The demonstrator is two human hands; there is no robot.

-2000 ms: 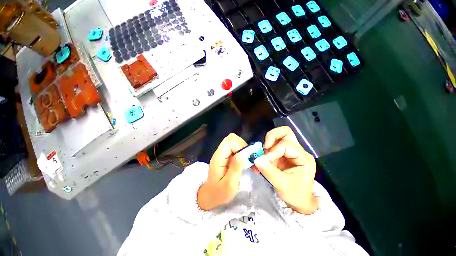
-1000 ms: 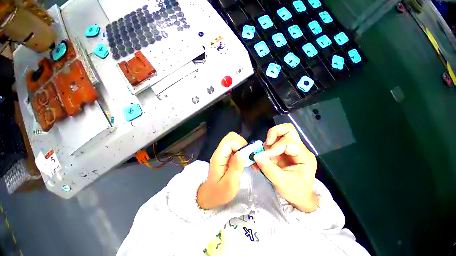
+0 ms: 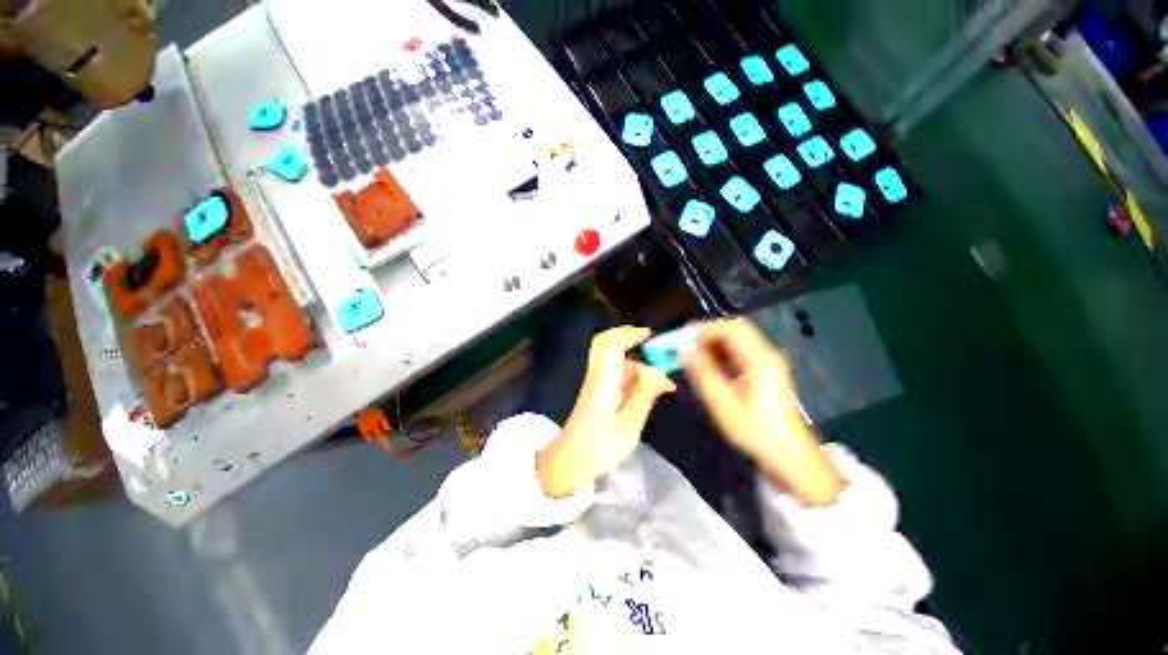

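Note:
A light-blue housing [image 3: 664, 351] is held between my two hands over my lap. My left hand [image 3: 605, 416] grips its left side between thumb and fingers. My right hand [image 3: 749, 390] is at its right side and is blurred; its fingertips overlap the housing, and I cannot tell whether they grip it. The black tray [image 3: 724, 284] holds rows of blue housings on the right. A clear film [image 3: 845, 352] with small black discs lies on the green surface beside the tray.
The white machine top [image 3: 474, 243] is at the left. It carries orange fixtures [image 3: 256, 314], one with a blue housing, a separate orange block [image 3: 378, 209], a sheet of black discs [image 3: 372, 128], loose housings [image 3: 360, 308] and a red button [image 3: 587, 241]. A gold-brown machine head [image 3: 90, 51] stands upper left.
Both hands have moved slightly up and the wrists apart. The housing has come up with them and shows more. The orange fixtures now stand farther from the machine head.

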